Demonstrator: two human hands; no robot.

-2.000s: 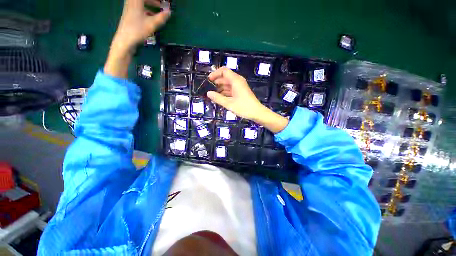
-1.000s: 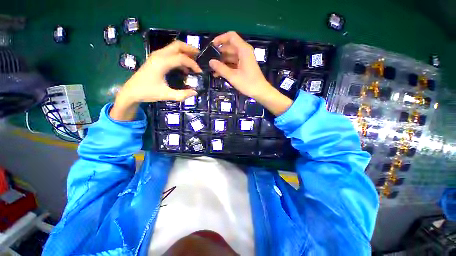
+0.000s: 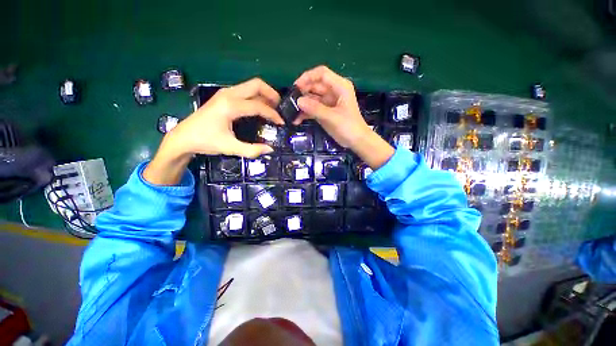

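Note:
My left hand [image 3: 219,125] is over the left part of the black blister tray [image 3: 368,219]. Its thumb and fingers are around a small dark housing [image 3: 269,133] with a white patch. My right hand [image 3: 332,108] is just right of it and pinches a dark squarish part, which looks like a display module [image 3: 290,105], tilted close to my left fingertips. Whether the two parts touch is unclear. Several housings with white squares sit in the tray pockets, and my hands hide part of the upper rows.
A clear blister tray [image 3: 442,101] with dark parts and orange flexes lies at right. Loose housings [image 3: 144,91] lie left on the green mat [image 3: 304,40], others beyond the trays. A white box [image 3: 91,186] with dark leads is at left. A blue sleeve [image 3: 601,259] shows at the right edge.
My left hand came from the upper left to my right hand, bringing a housing. The right hand now shows a dark part raised between its fingers. The view has shifted slightly.

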